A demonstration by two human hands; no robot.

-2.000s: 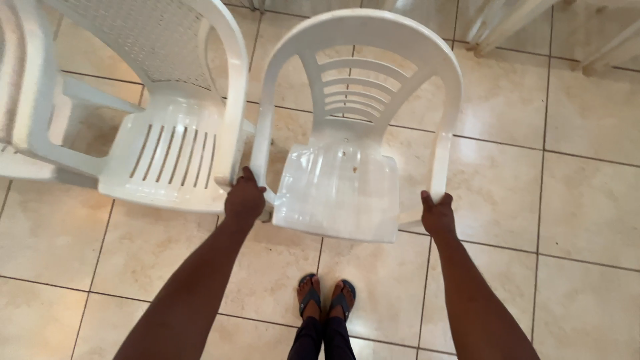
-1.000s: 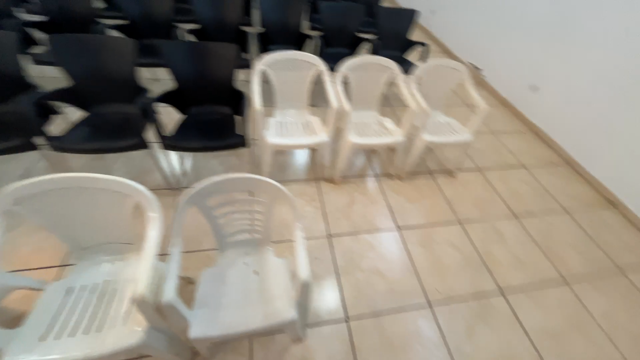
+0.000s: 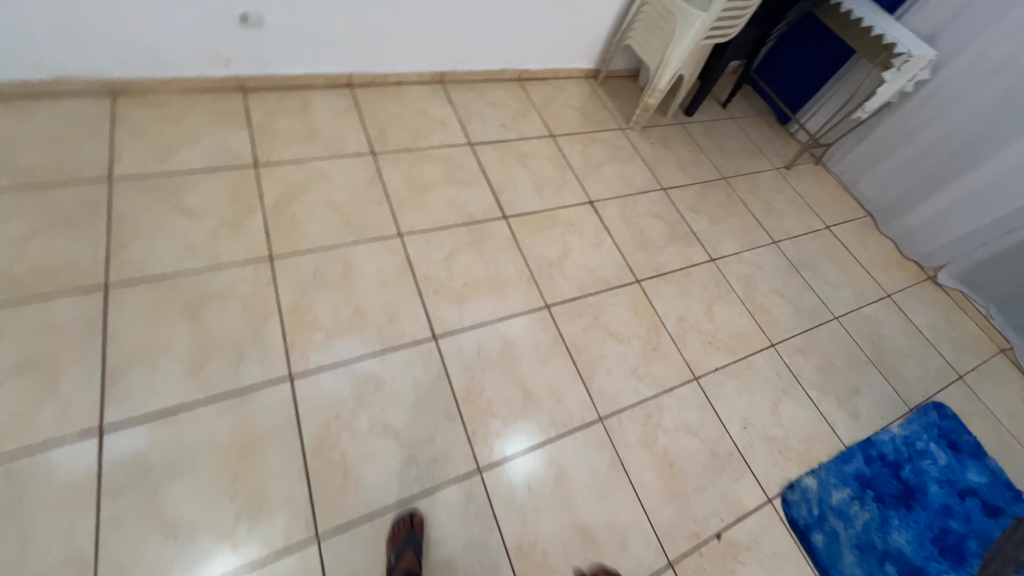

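A blurred sliver of what looks like my right hand shows at the bottom edge, over the floor tiles; whether it holds anything cannot be seen. My left hand is out of view. One of my feet in a dark flip-flop stands on the glossy beige tiled floor, left of that sliver. At the top right, a stack of white plastic armchairs stands near the wall, far from my hands.
A blue shaggy rug lies at the lower right. Beyond the stack are black chair legs and a thin-legged table with a white zigzag-edged cover. A white curtain hangs along the right; a white wall runs behind.
Two seconds ago both hands held a white plastic armchair by its arms; one second ago it stood beside another, hands out of view. The view has since swung to another part of the room.
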